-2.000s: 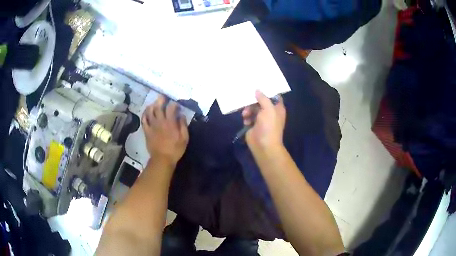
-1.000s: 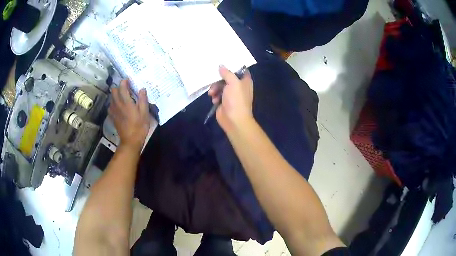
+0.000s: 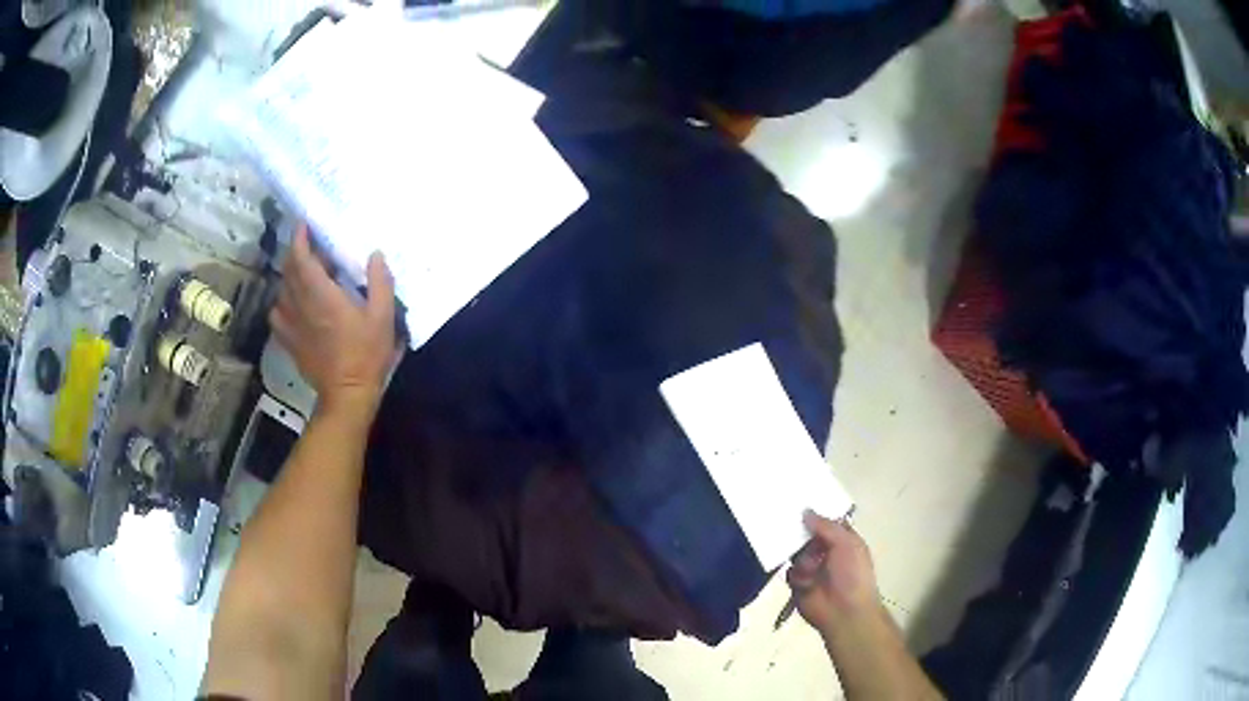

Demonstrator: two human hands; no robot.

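White printed production sheets (image 3: 425, 178) lie at the upper left, partly over the dark cloth; their print is washed out by glare. My left hand (image 3: 333, 318) rests at their lower left edge, thumb by the sheet; whether it grips them is hard to tell. My right hand (image 3: 838, 575) is at the lower right and holds a smaller white note sheet (image 3: 753, 452) by its lower corner, between thumb and fingers. A thin dark pen (image 3: 785, 612) is also in my right hand, its tip pointing down. Dark garments (image 3: 589, 370) lie heaped under the papers.
A grey-white overlock machine (image 3: 137, 356) with tension dials and a yellow label stands at left. A phone-like object (image 3: 267, 441) lies beside it. A red basket (image 3: 993, 359) heaped with dark cloth (image 3: 1109, 260) is on the pale floor at right. More dark cloth is at top centre.
My right hand has moved from the large sheets to the lower right, carrying the small note sheet and the pen. My left hand stays by the production sheets.
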